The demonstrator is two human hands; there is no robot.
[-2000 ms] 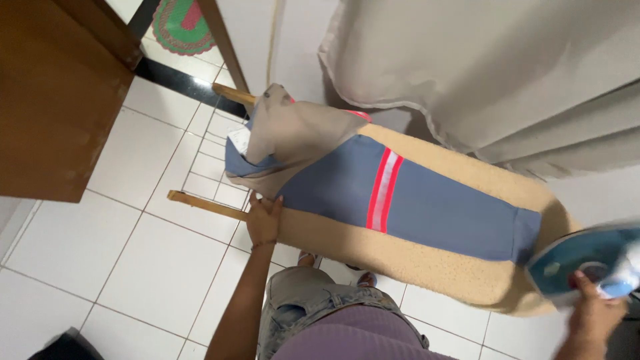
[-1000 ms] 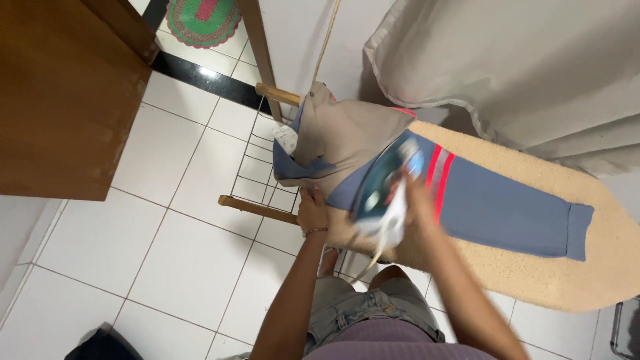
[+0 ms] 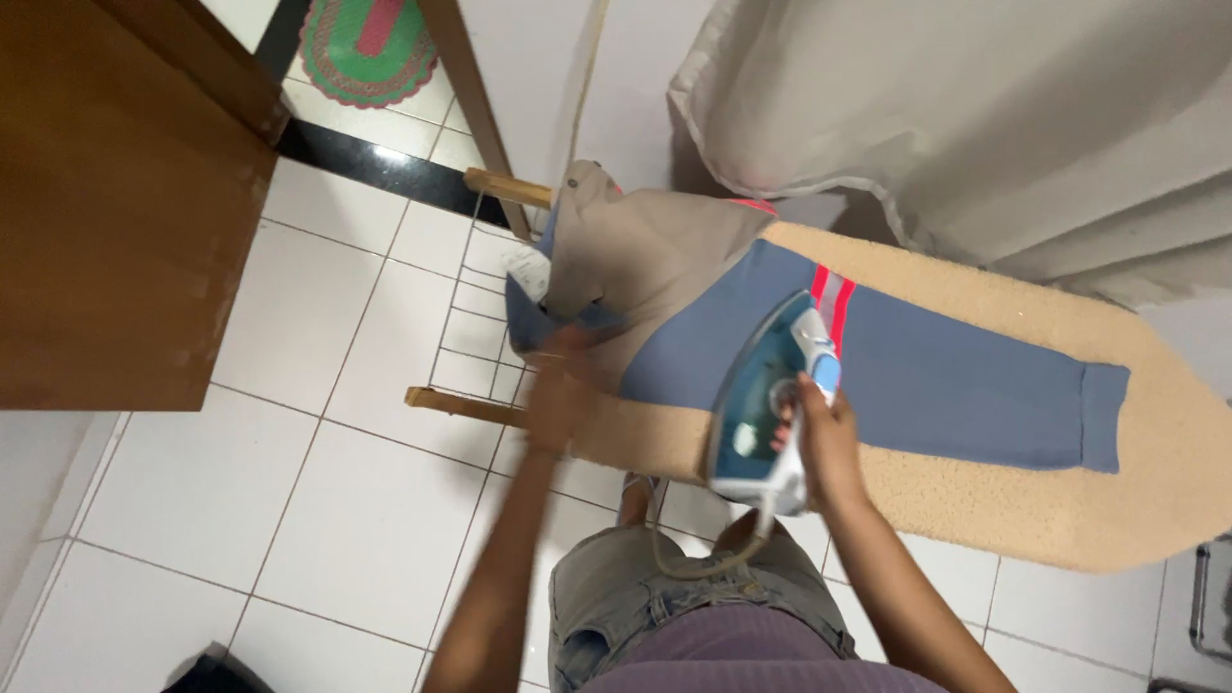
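Note:
A grey and blue garment (image 3: 703,318) lies on a tan padded ironing board (image 3: 982,525). Its blue sleeve (image 3: 962,385), crossed by a red and pale band, stretches flat to the right, while the grey part is bunched at the left. My right hand (image 3: 823,438) grips the handle of a teal and white clothes iron (image 3: 770,404), tilted over the sleeve beside the band. Whether its soleplate touches the cloth cannot be told. Blurred by motion, my left hand (image 3: 568,366) is at the garment's near left edge; its fingers are unclear.
Wooden bars (image 3: 467,406) and a wire rack (image 3: 472,337) extend from the board's left end. A white curtain (image 3: 924,115) hangs along the far side. The iron's cord (image 3: 698,573) loops near my shorts. A brown wooden door (image 3: 115,221) stands at the left, above white floor tiles.
Since two seconds ago, the iron in my right hand has come from the cuff end to left of the red band. My left hand stays near the bunched cloth.

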